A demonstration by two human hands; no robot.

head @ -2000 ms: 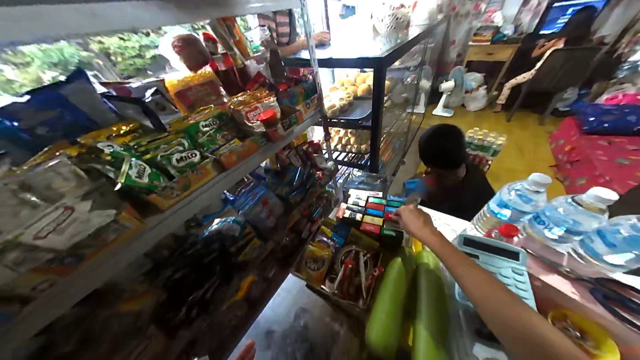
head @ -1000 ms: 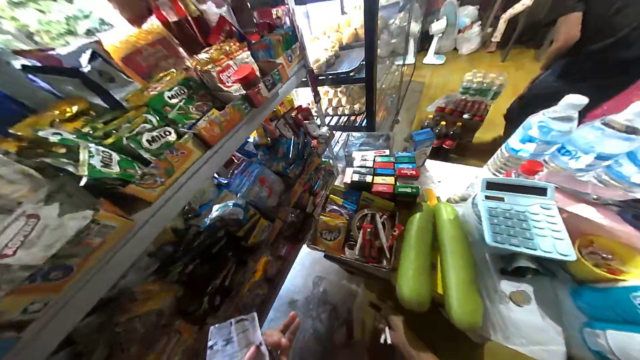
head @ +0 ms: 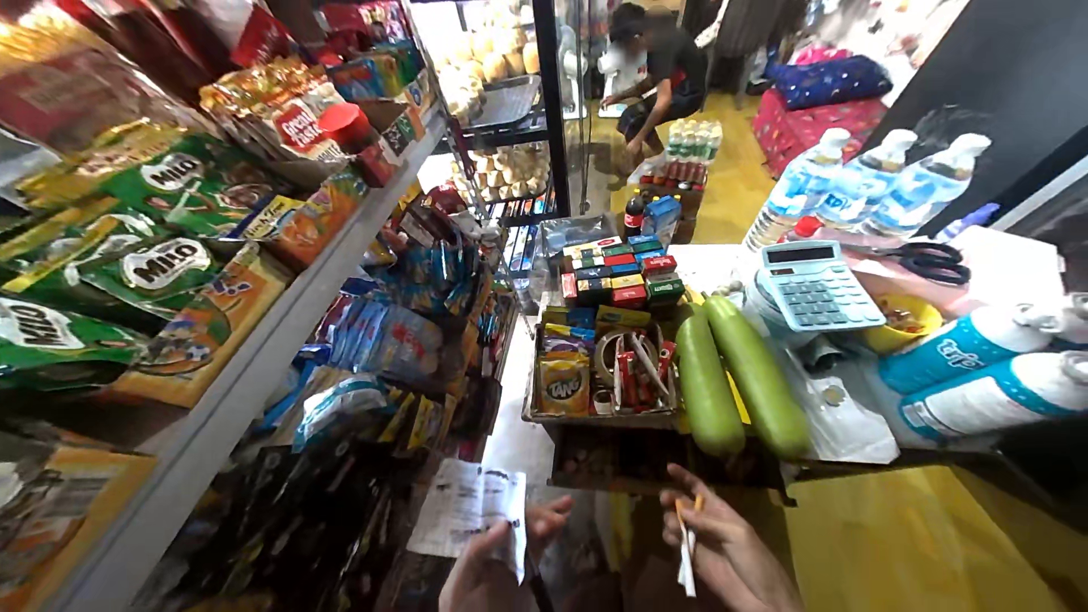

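Observation:
At the bottom centre my left hand (head: 501, 557) holds a creased sheet of paper (head: 472, 510) with handwriting on it. To its right my right hand (head: 722, 544) grips a few cigarettes (head: 687, 544), their orange ends up, between thumb and fingers. Above both hands is an open drawer (head: 595, 463), dark inside. Over the drawer stands a cardboard box (head: 599, 416) of sachets, a roll of tape and red-and-white sticks. Behind that box are stacked cigarette packs (head: 620, 272). Two long green gourds (head: 752, 374) lie beside the box, their lower ends over the drawer.
Shelves of Milo pouches (head: 170, 263) and sachets fill the left. A light blue calculator (head: 820, 287), black-handled scissors (head: 931, 259), water bottles (head: 884, 183), a yellow bowl (head: 905, 323) and teal-labelled bottles (head: 952, 353) crowd the right counter. A person (head: 659, 72) bends beyond the counter near bottle packs (head: 680, 170).
Both hands are raised more into view, and the cigarettes now show in my right hand. Two seconds ago my right arm reached over to the cigarette packs. The person beyond the counter has moved.

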